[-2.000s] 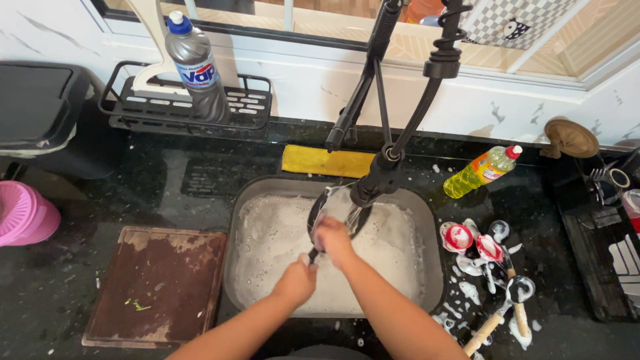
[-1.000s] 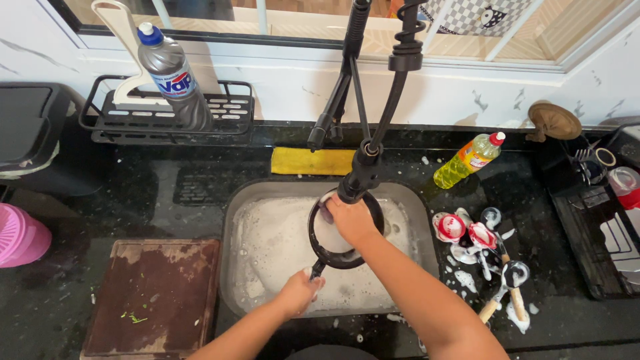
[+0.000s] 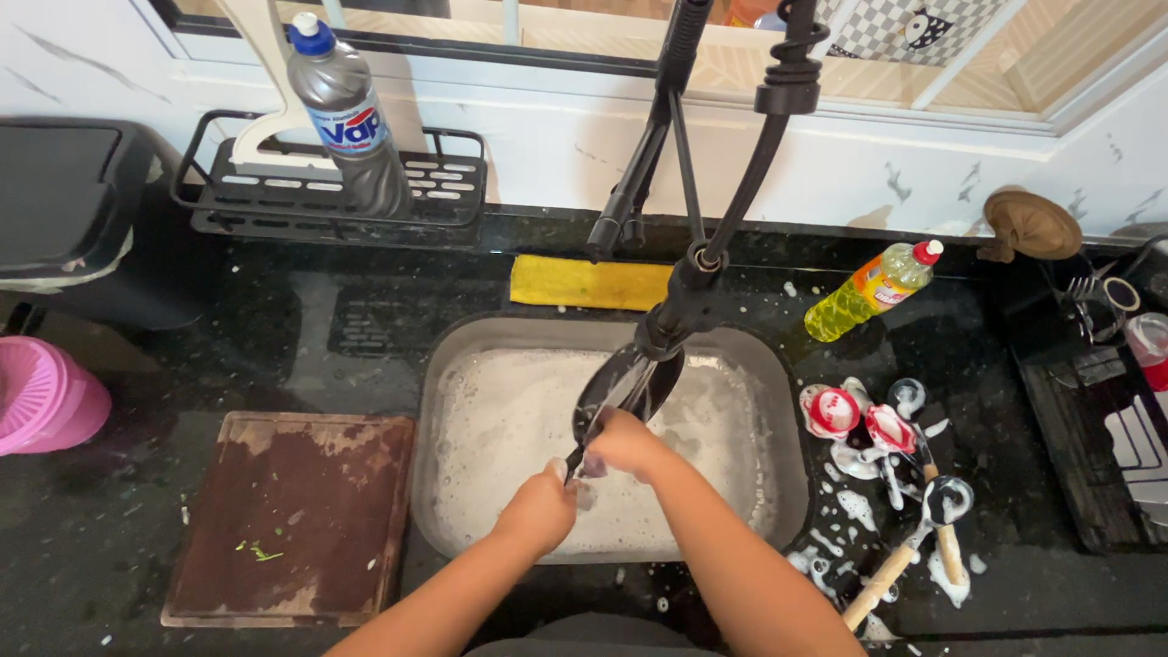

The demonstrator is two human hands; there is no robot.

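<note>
My left hand grips the handle of a small black pan, held tilted above the foamy water in the metal sink. Close to the pan's near edge is my right hand, partly curled around something that I cannot make out. The black faucet head hangs right over the pan, and water runs from it into the pan. A yellow cloth lies folded behind the sink. Soapy utensils with wooden handles and red-and-white items lie on the counter at the right.
A wet wooden cutting board lies left of the sink. Farther left stand a pink container and a black bin. A wire caddy holds a grey bottle. At the right are a yellow soap bottle and a dish rack.
The pan was flatter one second ago, with my right hand inside it; now it is steeply tilted, and my right hand has come down toward its handle.
</note>
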